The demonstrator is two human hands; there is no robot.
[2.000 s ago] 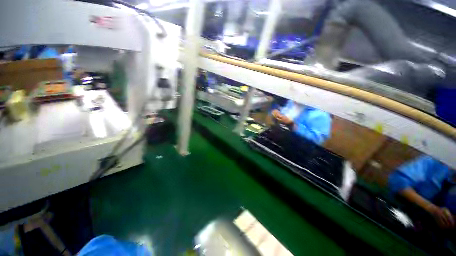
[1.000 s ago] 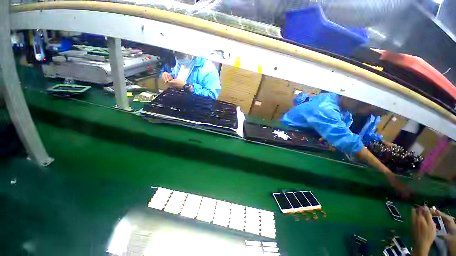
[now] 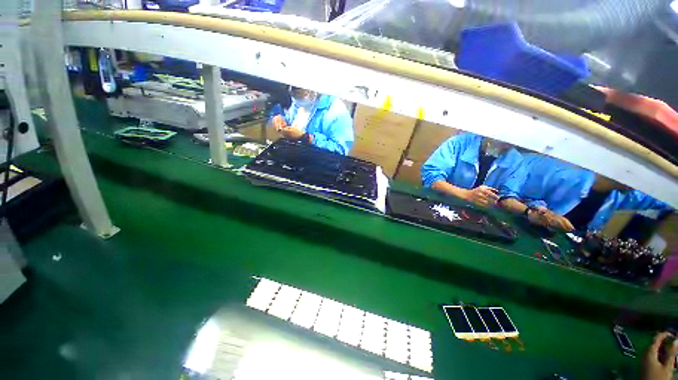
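Neither of my hands is in view. A very shiny sheet (image 3: pixel 260 349) lies nearest in front of me, glare-white and cut off by the bottom edge. A long slanting row of joined white rectangular cards (image 3: pixel 334 319) lies along its far edge. To the right, a set of dark display modules (image 3: pixel 479 320) with pale edges lies side by side on the green surface, with orange-yellow tails on the near side.
A white post (image 3: pixel 74 148) stands at left. A rail (image 3: pixel 297 56) crosses above. Behind are black trays (image 3: pixel 316 171), people in blue smocks (image 3: pixel 327 122) and a machine (image 3: pixel 178 100). Another person's hand (image 3: pixel 658 360) is cut off at lower right, near a small dark part (image 3: pixel 623 340).
The view first swung right from the large white machine, then slightly back left. The arm reaching across at right has drawn back. The other person's hands at lower right are now mostly out of frame.
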